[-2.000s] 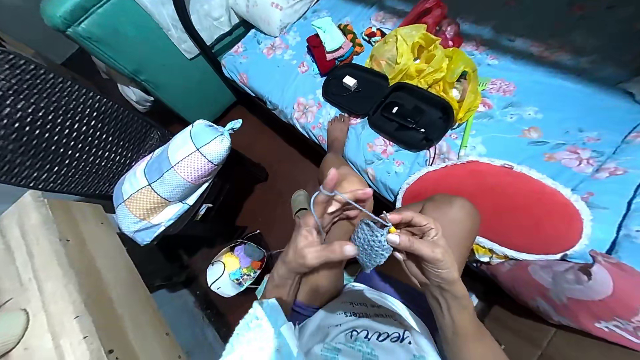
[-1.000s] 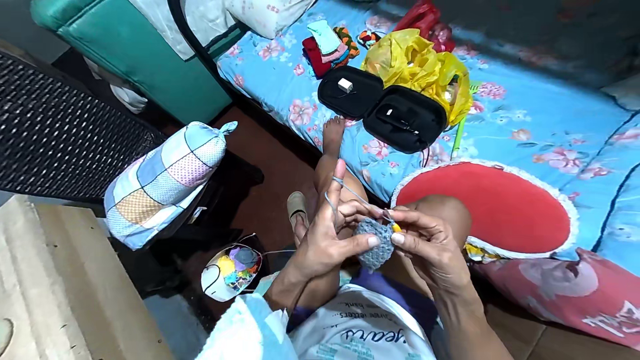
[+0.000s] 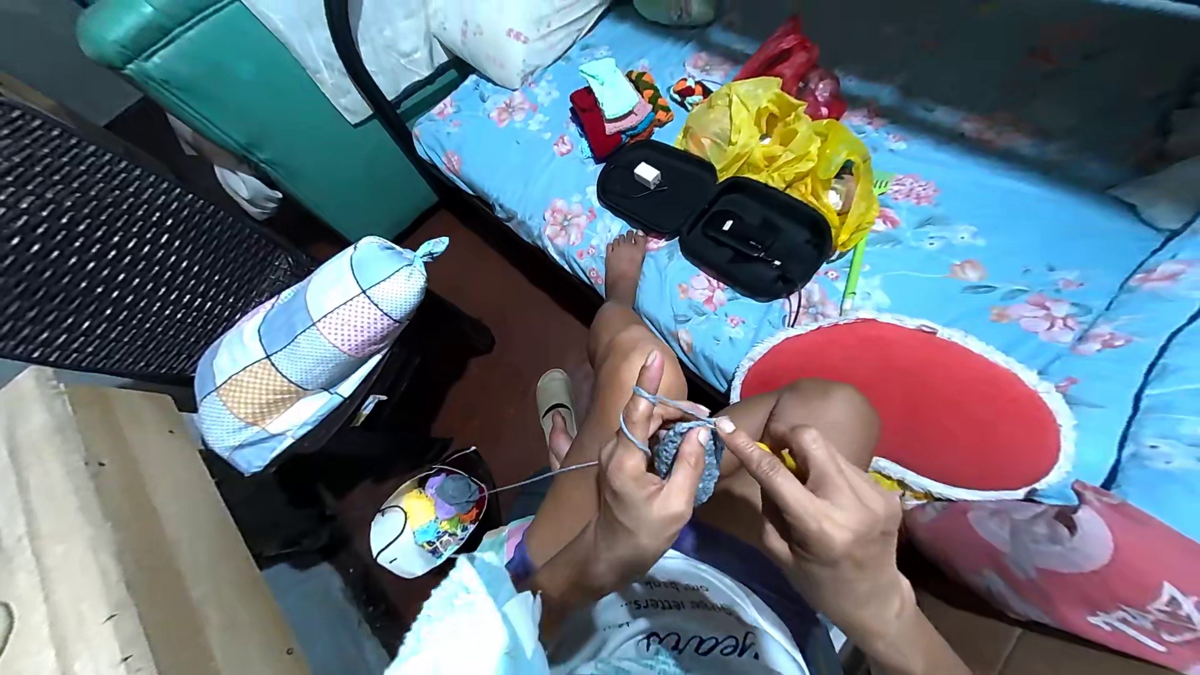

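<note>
A small grey-blue crocheted piece [image 3: 692, 461] is pinched between the thumb and fingers of my left hand [image 3: 647, 478]. Grey yarn loops around my raised left index finger and runs to the top edge of the piece. My right hand [image 3: 814, 502] grips a crochet hook with a yellow handle [image 3: 778, 457]; its tip end is at the top edge of the work, by my right index finger. A strand of the yarn leads down left to a white container of yarn balls [image 3: 398, 544] in several colours, a grey ball among them.
On the flowered bed [image 3: 947, 253] lie an open black case [image 3: 759, 239], yellow plastic bags [image 3: 778, 141], folded knitwear [image 3: 614, 108] and a red oval cushion [image 3: 900, 403]. A patchwork bolster [image 3: 314, 347] and a cardboard box [image 3: 122, 525] stand at the left.
My right index finger now reaches out to the top edge of the work, where its fingers were more curled a second ago. The crocheted piece has turned in my left hand.
</note>
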